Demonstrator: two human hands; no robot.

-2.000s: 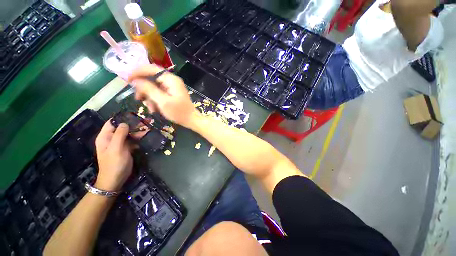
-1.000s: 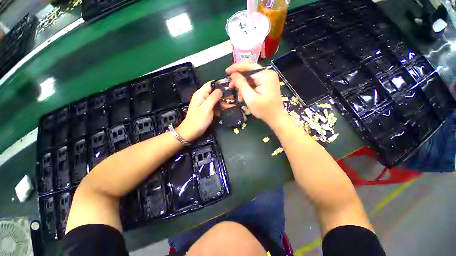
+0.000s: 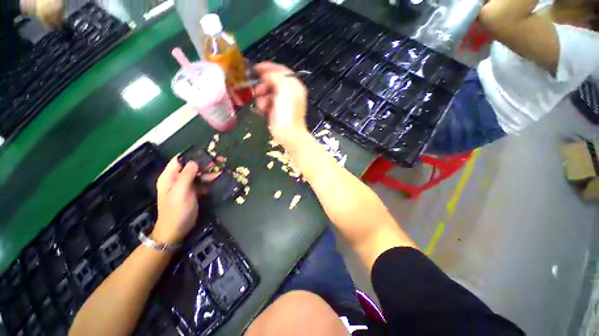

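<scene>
My left hand (image 3: 177, 203) holds a black phone housing (image 3: 226, 185) by its upper end, over the bench beside the tray. My right hand (image 3: 284, 105) is raised away from the housing, in front of the drink bottle, with its fingers closed on thin dark tweezers (image 3: 247, 84). The hand and tweezers are slightly blurred. Small pale yellow chips (image 3: 242, 176) lie around the housing, and a larger pile (image 3: 284, 157) lies partly behind my right forearm. A black blister tray (image 3: 105, 246) with housings in its pockets is under and beside my left arm.
An iced pink drink cup (image 3: 209, 98) and an amber bottle (image 3: 224, 52) stand behind the work. A second black tray (image 3: 368, 79) lies at the back right. A seated person in white (image 3: 525, 85) is beyond it, near a red stool (image 3: 414, 177). The green conveyor (image 3: 85, 131) runs along the left.
My right hand has moved from the housing up toward the bottle, still with the tweezers. My left hand keeps hold of the housing. The camera view turned right, then back.
</scene>
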